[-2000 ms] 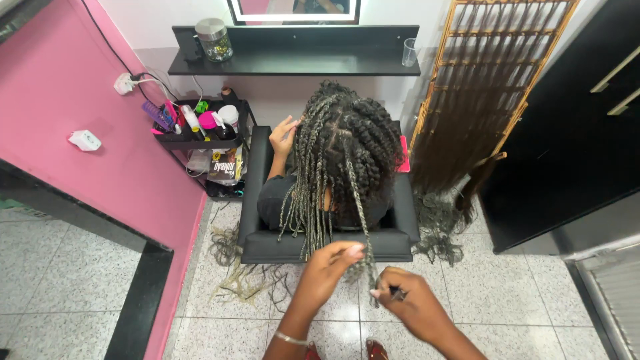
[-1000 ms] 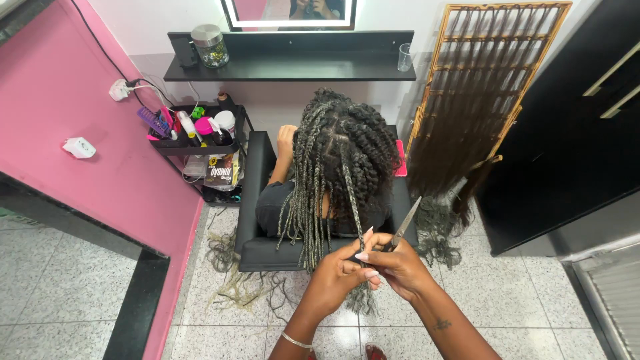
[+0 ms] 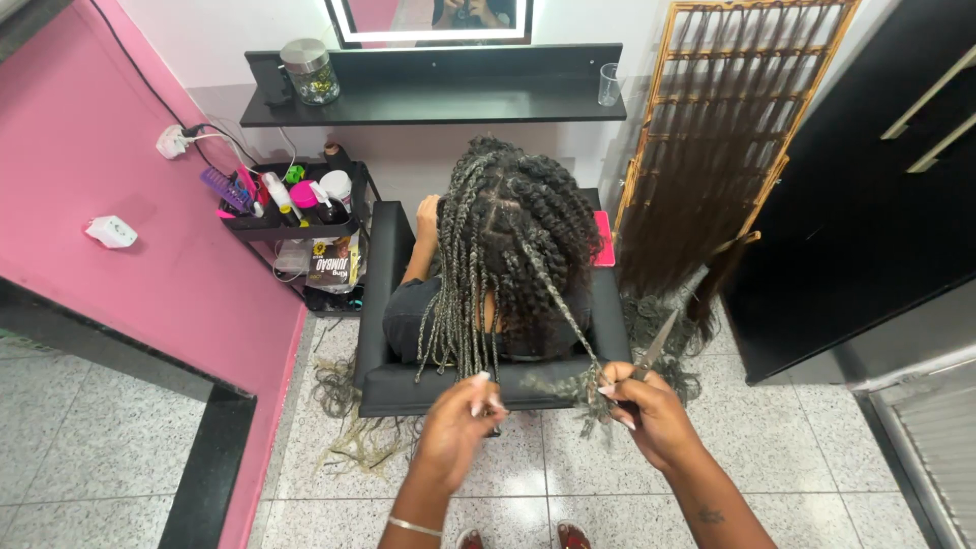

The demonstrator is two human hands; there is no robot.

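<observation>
A person with dark and grey braided hair sits in a black armchair [image 3: 381, 305], back to me. One grey braid [image 3: 560, 301] runs from the head, pulled tight, to my right hand [image 3: 637, 400], whose fingers pinch its frayed lower end [image 3: 598, 408]. The same hand also holds a pair of scissors [image 3: 660, 339], blades pointing up and away. My left hand [image 3: 461, 427] is raised left of it, behind the chair back, fingers bent and partly blurred; whether a few strands are between them I cannot tell.
A black cart [image 3: 293, 229] with combs and bottles stands at left, beside the pink wall. A black shelf [image 3: 435, 107] bears a glass jar [image 3: 311, 72] and a clear cup [image 3: 608, 84]. A wooden rack [image 3: 644, 130] with long brown hair stands right. Loose hair [image 3: 354, 446] lies on the floor.
My left hand has parted from my right and moved left, away from the braid. My right hand has shifted right with the scissors, drawing the braid's end with it.
</observation>
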